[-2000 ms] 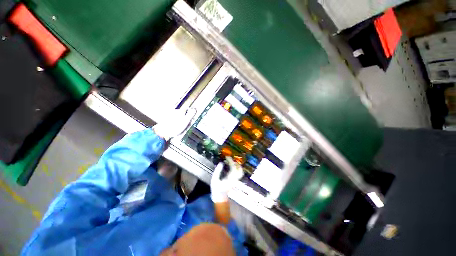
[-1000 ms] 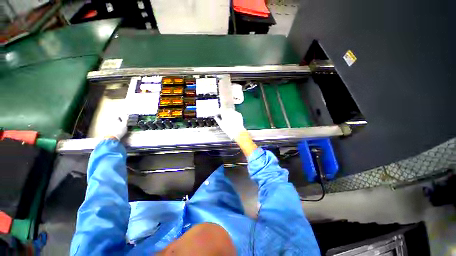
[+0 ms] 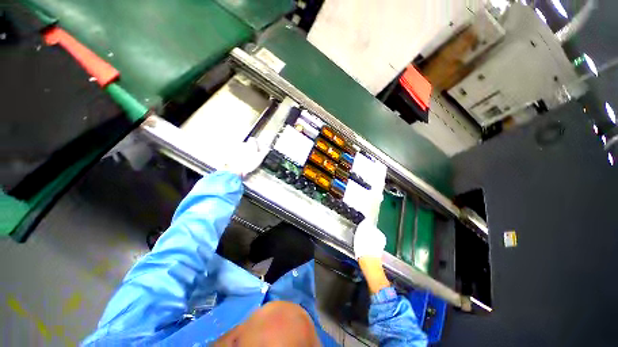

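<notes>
The populated circuit board [image 3: 318, 166] sits in a silver-grey carrier frame [image 3: 374, 196] between the conveyor rails [image 3: 298, 211]. It has rows of orange parts, white blocks and dark parts along its near edge. My left hand [image 3: 245, 157], in a white glove, is at the frame's left end by the near rail. My right hand [image 3: 369, 240], in a white glove, is at the frame's near right corner. The fingers of both hands blend into the bright metal, so their grip cannot be told.
A large dark machine [image 3: 542, 244] stands at the right, its opening at the rail ends. Crossbars [image 3: 402, 227] lie over green mat right of the frame. A blue holder [image 3: 431, 316] is on the near rail. A green bench [image 3: 406, 152] runs behind; black foam [image 3: 54, 101] is at left.
The view has turned. My right hand has gone from the board's near edge two seconds ago to the frame's right corner. My left hand stays at the left end.
</notes>
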